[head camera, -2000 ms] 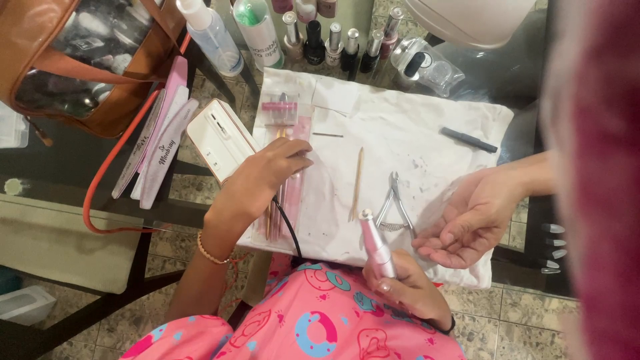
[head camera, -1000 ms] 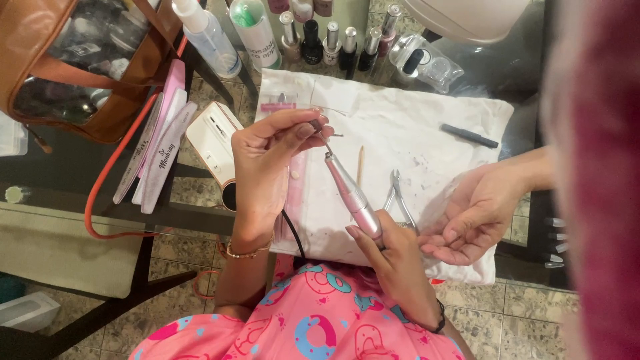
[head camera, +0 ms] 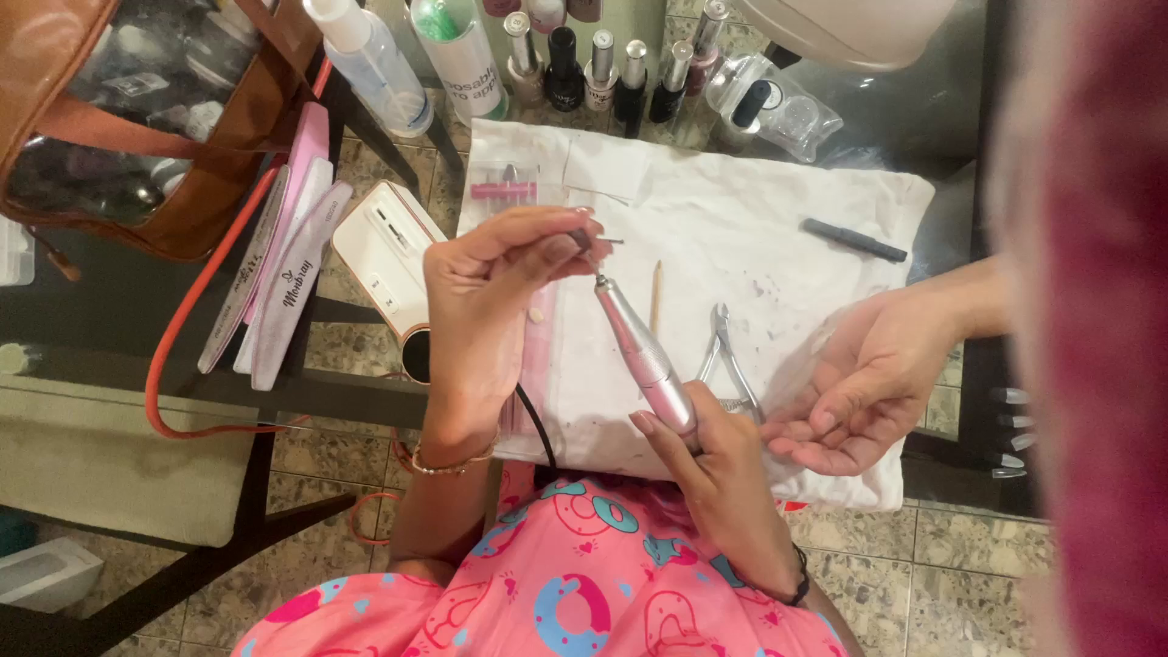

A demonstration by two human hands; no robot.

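My right hand [head camera: 730, 474] grips the body of a pink and silver electric nail drill [head camera: 643, 351], tilted with its tip up and to the left. Just above that tip, my left hand [head camera: 502, 301] pinches a small dark piece [head camera: 580, 240] between thumb and fingers; a thin metal shank shows beside it. To the right of the drill, metal cuticle nippers [head camera: 719, 351] and a thin wooden stick [head camera: 656, 297] lie on a white towel [head camera: 730, 210]. Another person's open hand [head camera: 858, 392] rests palm up at the towel's right side.
Nail polish bottles [head camera: 600, 78] stand behind the towel, near a lamp [head camera: 849, 27]. A dark pen-like tool [head camera: 853, 239] lies at the towel's right. To the left are a white control unit [head camera: 388, 260], nail files [head camera: 292, 274], an orange cord [head camera: 173, 328] and a brown bag [head camera: 182, 219].
My left hand has risen from the tools on the towel's left side to the drill's tip, with a small dark piece in its fingers. The drill has moved up and left.
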